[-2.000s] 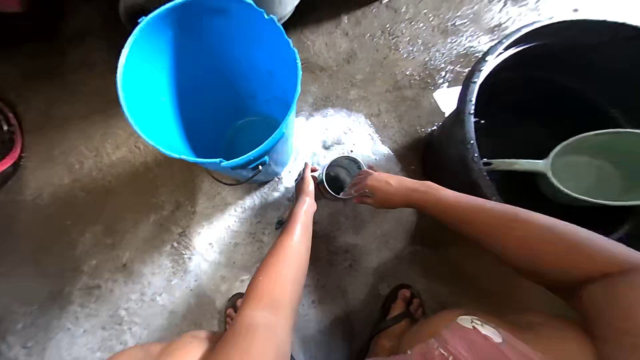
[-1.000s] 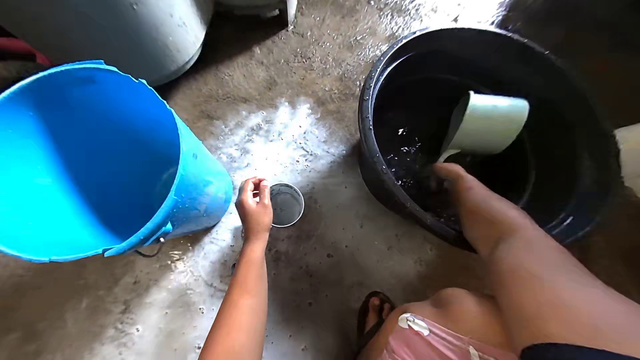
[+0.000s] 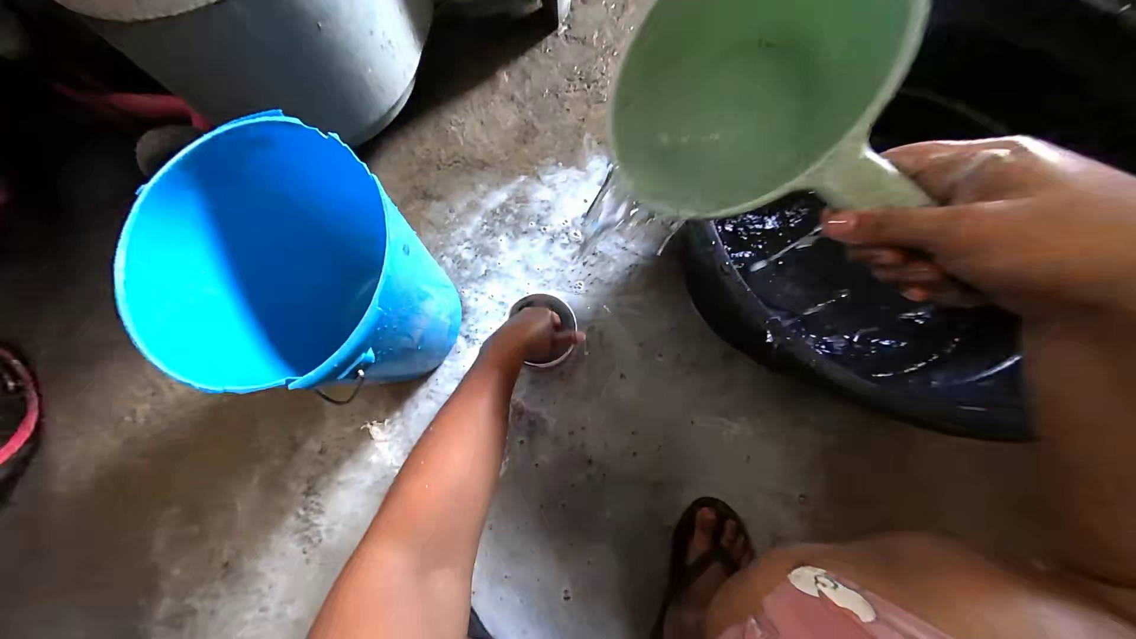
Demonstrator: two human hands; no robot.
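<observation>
My right hand (image 3: 967,222) grips the handle of a pale green plastic dipper (image 3: 754,98), tilted above the floor at the upper right. Water (image 3: 621,213) spills from the dipper's lower rim. My left hand (image 3: 537,335) is at the mouth of a small round metal cup (image 3: 568,346) on the wet floor, its fingers partly inside and partly hidden. Whether those fingers grip the cup's wall I cannot tell. A blue plastic bucket (image 3: 413,311) stands left of the cup. Behind my right hand is a black tub (image 3: 754,346) with rippling water.
A large grey container (image 3: 328,62) stands behind the blue bucket. At the left edge lies a round thing with a red rim (image 3: 27,408). My sandalled foot (image 3: 710,550) rests on the concrete floor (image 3: 621,479) below the tub.
My right hand has lifted the dipper out of the tub and moved it left over the floor. My left hand has gone from the cup's side to its mouth. Water now pours from the dipper.
</observation>
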